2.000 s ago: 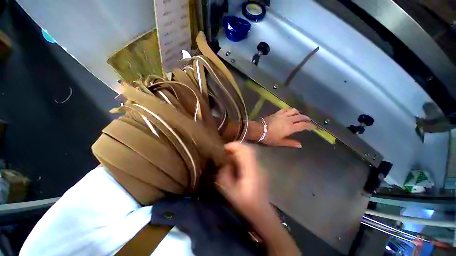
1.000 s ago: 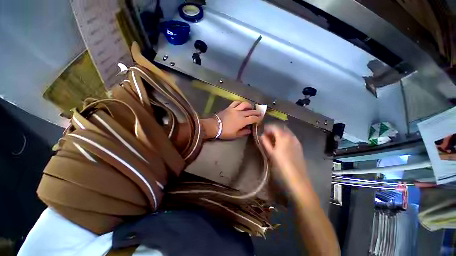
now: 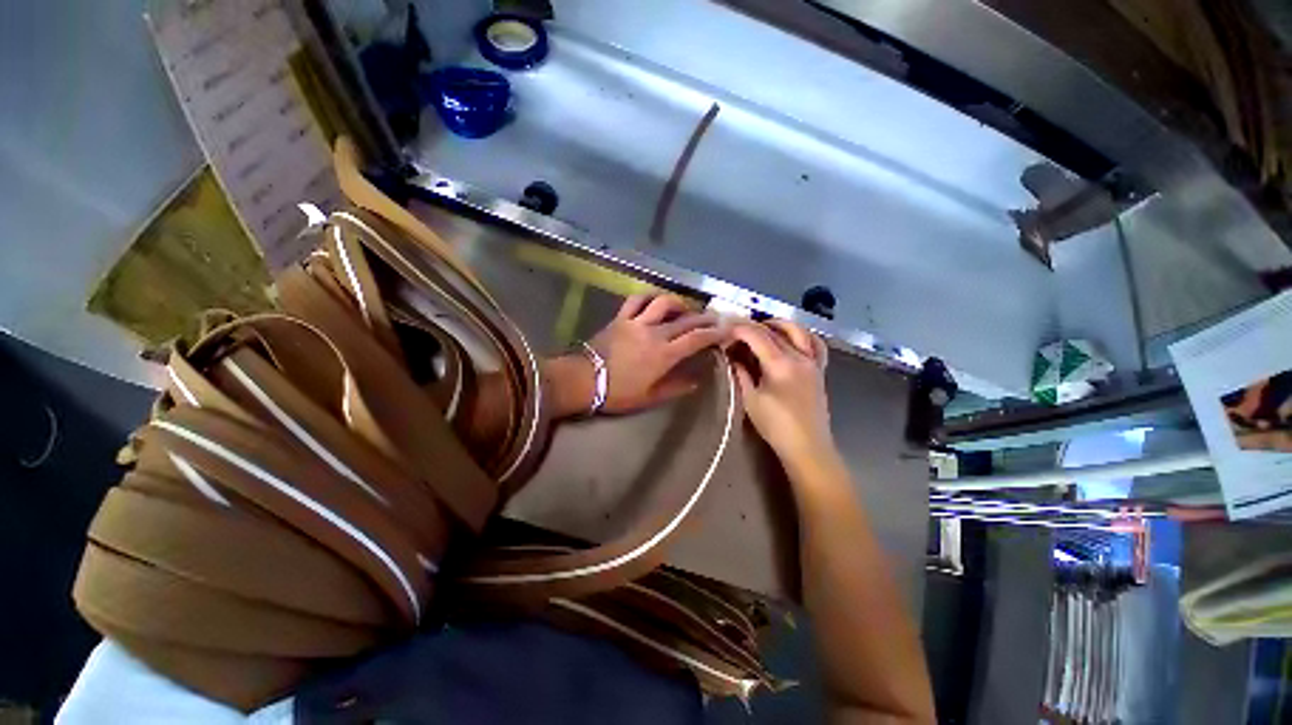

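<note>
A thick bundle of brown straps (image 3: 269, 524) with white lines hangs over my left forearm. One brown strap (image 3: 666, 535) curves up across the grey work plate (image 3: 609, 475) to the metal bar (image 3: 595, 252) at its far edge. My left hand (image 3: 655, 354) rests at the bar with its fingertips on the whitish strap end (image 3: 728, 310). My right hand (image 3: 782, 380) holds the same end from the right, fingers closed beside the left ones. The fingers partly hide the strap end. Loose strap ends (image 3: 709, 644) lie at the plate's near edge.
Behind the bar is a pale tray (image 3: 836, 198) with a thin dark strip (image 3: 683, 173), a tape roll (image 3: 512, 41), a blue cup-like object (image 3: 472, 101) and black knobs (image 3: 819, 300). Cardboard (image 3: 234, 135) stands at left. A photo sheet (image 3: 1247, 404) and metal rods (image 3: 1027, 507) are at right.
My right hand has moved up to the bar and joined my left at the strap end. The bar has tilted and shows a bright edge. The view has shifted right since the first frame.
</note>
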